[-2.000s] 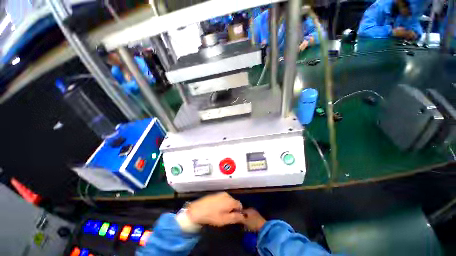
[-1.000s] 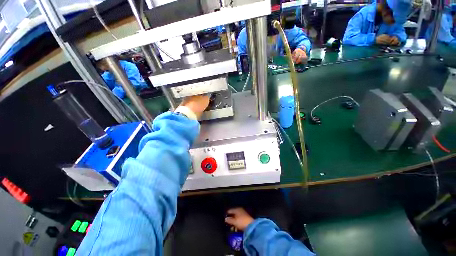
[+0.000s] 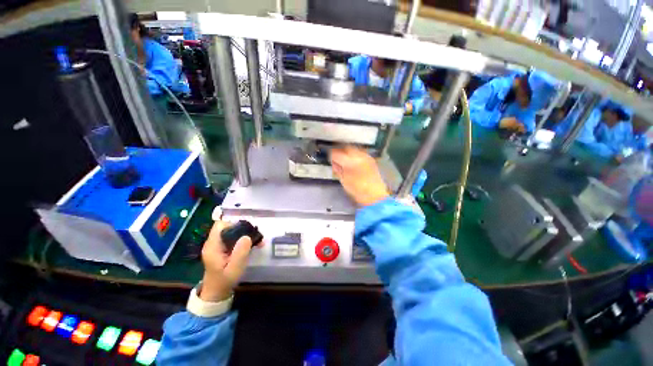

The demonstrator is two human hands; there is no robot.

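Note:
My left hand holds a small dark watch body in front of the left end of the press's white front panel. My right hand reaches into the press between the raised upper platen and the bed. Its blurred fingers are at the right side of the metal fixture. A dark piece lies at the fixture by the fingertips; whether the fingers grip it cannot be told. The red button shows on the panel.
A blue tester with an upright clear cylinder stands left of the press, a small dark watch case on top. A tray with lit watches is at lower left. Grey mould blocks and a yellowish hose are at right. People in blue sit behind.
My left hand has withdrawn from the press and now holds a dark watch body before the panel. My right hand has risen from the lap into the press. The camera view has shifted.

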